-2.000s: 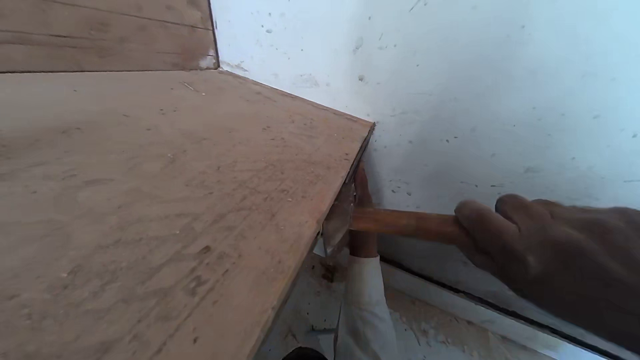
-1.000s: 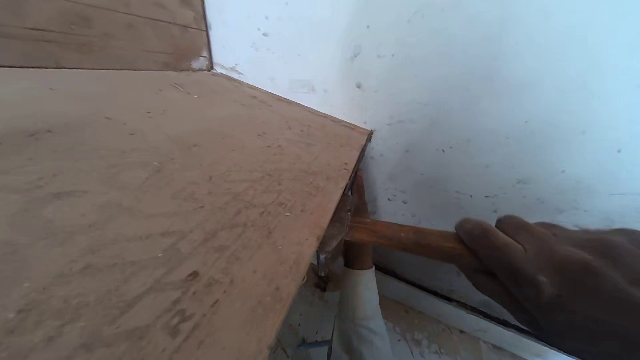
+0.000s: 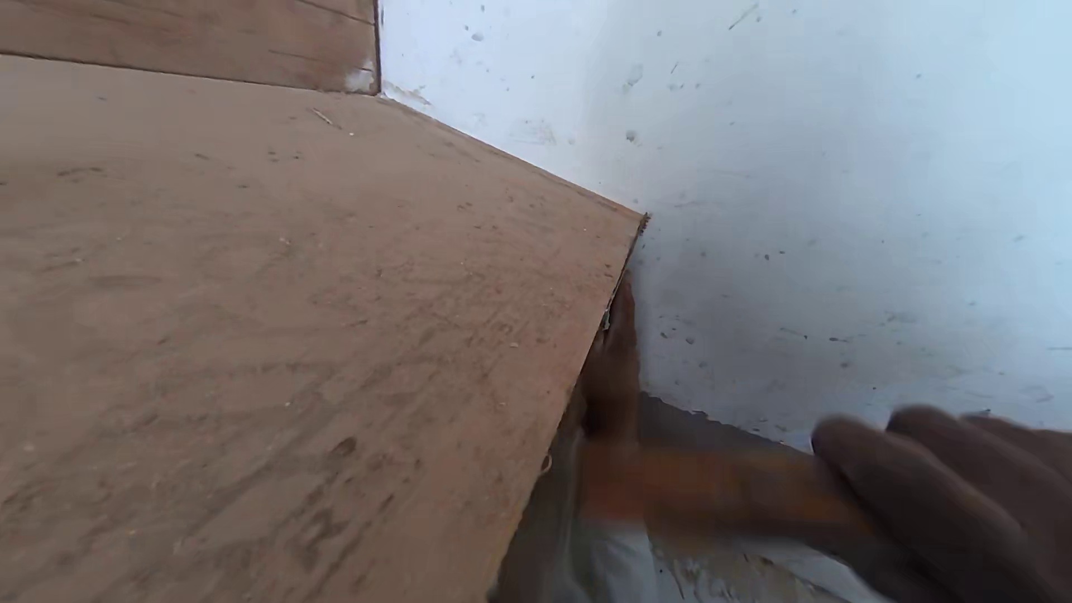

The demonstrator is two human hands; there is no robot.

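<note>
A wooden board [image 3: 335, 318] with a scuffed brown face fills the left and middle, its right edge sloping down from a corner at the white wall. From the lower right reaches my right hand [image 3: 938, 494], closed around the wooden handle [image 3: 720, 494] of a hammer. Both are blurred, and the hammer's head [image 3: 544, 519] shows only as a dim grey shape beside the board's edge. My left hand [image 3: 615, 368] is upright between that edge and the wall, partly behind the board, with a pale sleeve below. Whether its fingers hold something cannot be seen.
A white wall [image 3: 837, 209] with specks and smears rises behind the board and on the right. At the upper left another wooden panel [image 3: 184, 38] meets the board and the wall. Low on the right, a littered floor [image 3: 737, 578] partly shows under the hammer handle.
The right hand and the hammer have moved lower along the board's edge. The left hand remains beside the edge, near the wall.
</note>
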